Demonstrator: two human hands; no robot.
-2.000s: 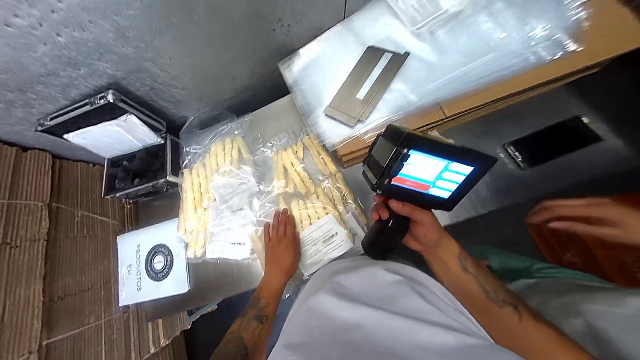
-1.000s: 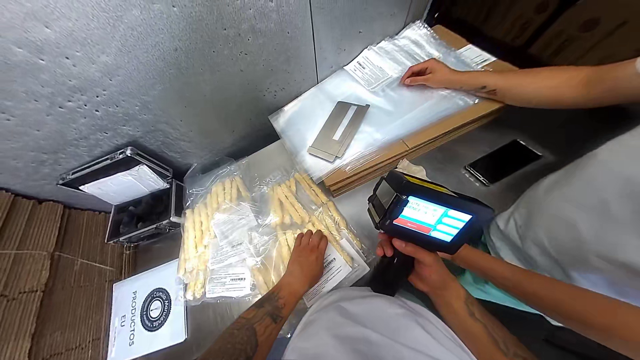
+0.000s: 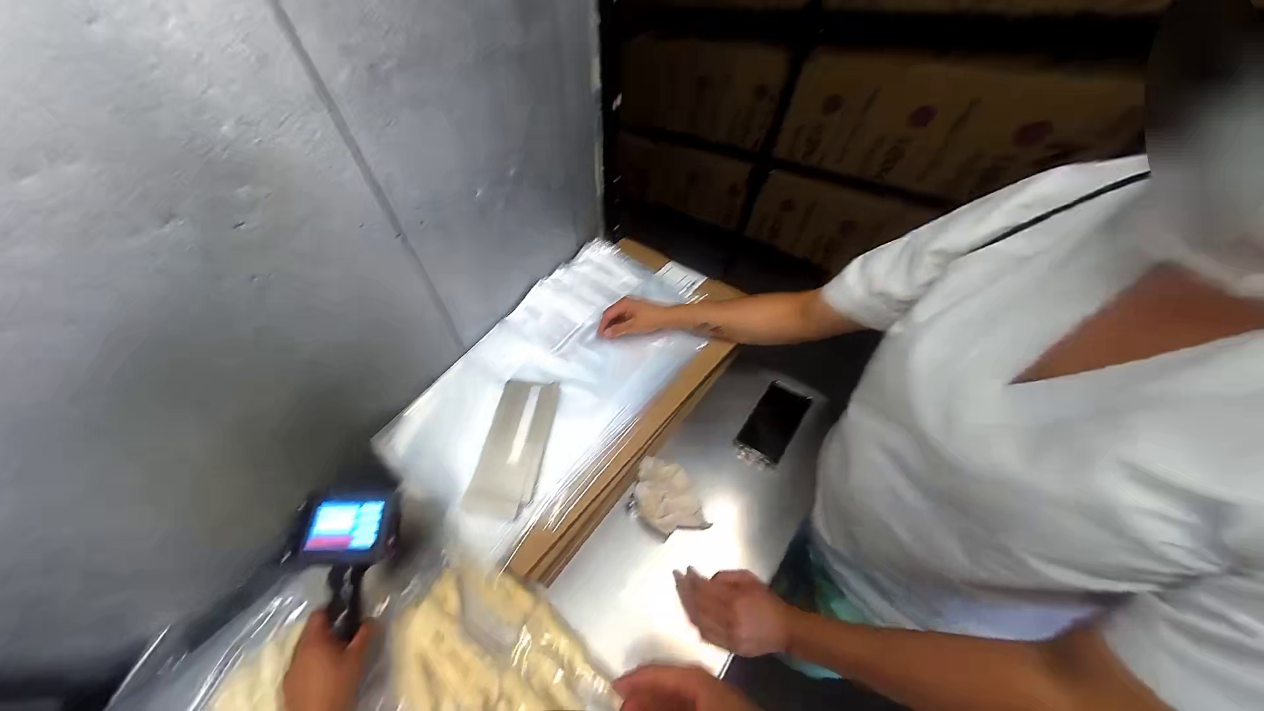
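My left hand [image 3: 326,664] grips the handle of a black handheld device [image 3: 346,528] with a lit screen, at the lower left. Below and beside it lie clear plastic bags of pale yellow, stick-shaped food [image 3: 484,642], blurred. My right hand [image 3: 681,687] is at the bottom edge, partly cut off, close to the right side of a bag; whether it touches the bag cannot be told. A flat metal plate with a slot [image 3: 512,449] lies on a stack of clear plastic bags [image 3: 583,370], which rests on flattened cardboard [image 3: 583,513].
A co-worker stands at the right, one hand [image 3: 637,318] on the plastic stack, the other [image 3: 736,610] over the metal table [image 3: 632,602]. A phone [image 3: 775,423] and a crumpled pale piece [image 3: 670,497] lie on the table. Cardboard boxes [image 3: 879,118] stand behind; a grey wall [image 3: 247,247] is at left.
The device was in my right hand and is now in my left, which earlier lay on the bags. The co-worker's other hand is now in sight over the table. The view has swung right.
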